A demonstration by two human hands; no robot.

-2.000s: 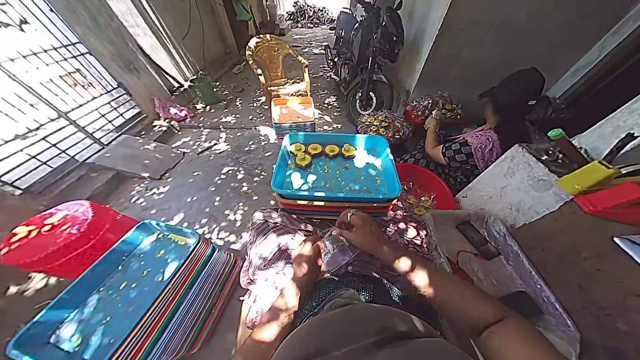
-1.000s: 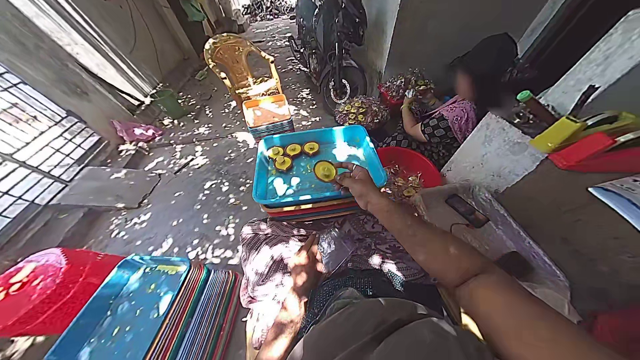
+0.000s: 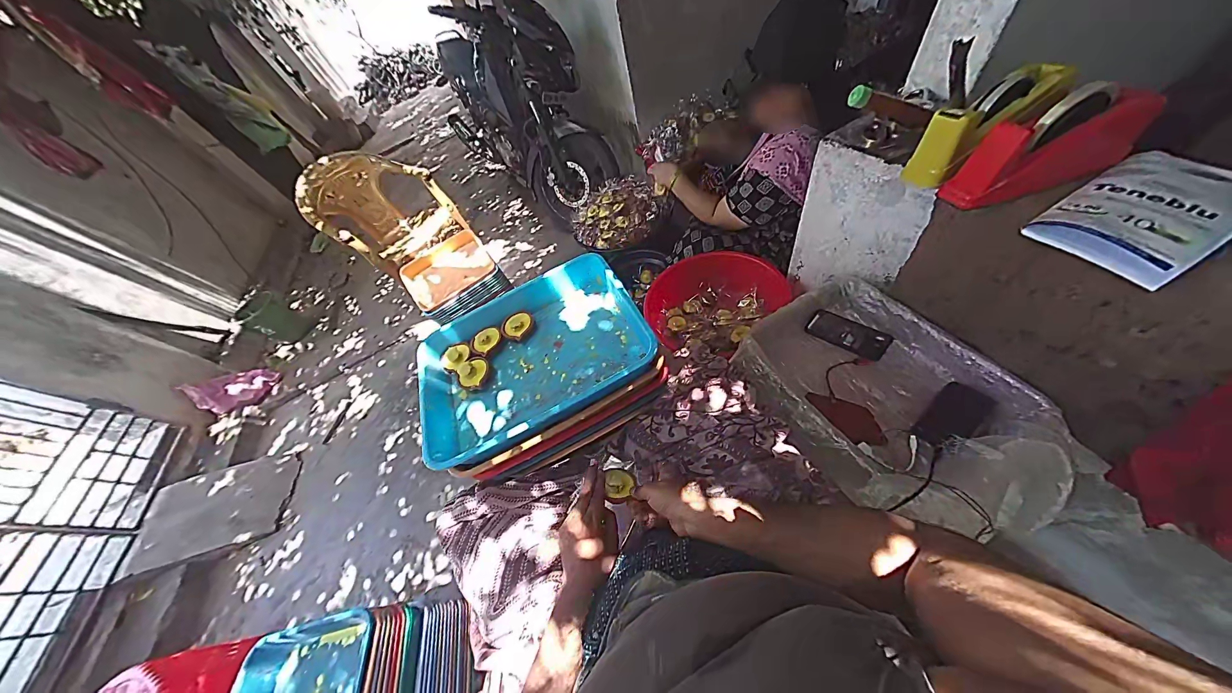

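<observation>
A small cup-shaped piece with a yellow filling, likely a diya lamp (image 3: 619, 484), is between my hands over my lap. My right hand (image 3: 664, 499) grips its right side. My left hand (image 3: 587, 520) is at its left, with clear film near the fingertips; whether it grips film or lamp cannot be told. Just beyond my hands, a blue plastic tray (image 3: 549, 385) tops a stack of trays and carries several yellow-filled lamps (image 3: 487, 341) at its left side. A red basin (image 3: 717, 279) behind the tray's right corner holds more lamps in clear wrapping.
A person (image 3: 770, 183) sits beyond the basin, handling wrapped pieces. Right of my lap is a plastic-covered box (image 3: 770, 356) with a phone (image 3: 849, 335). Tape dispensers (image 3: 1049, 144) rest on a ledge. More stacked trays (image 3: 308, 654) stand lower left; a yellow chair (image 3: 385, 212) and motorcycle (image 3: 529, 106) stand behind.
My right hand has brought a yellow-filled lamp from over the blue tray back to my left hand. Two seconds ago both hands were together with clear film. The view has turned and shifted.
</observation>
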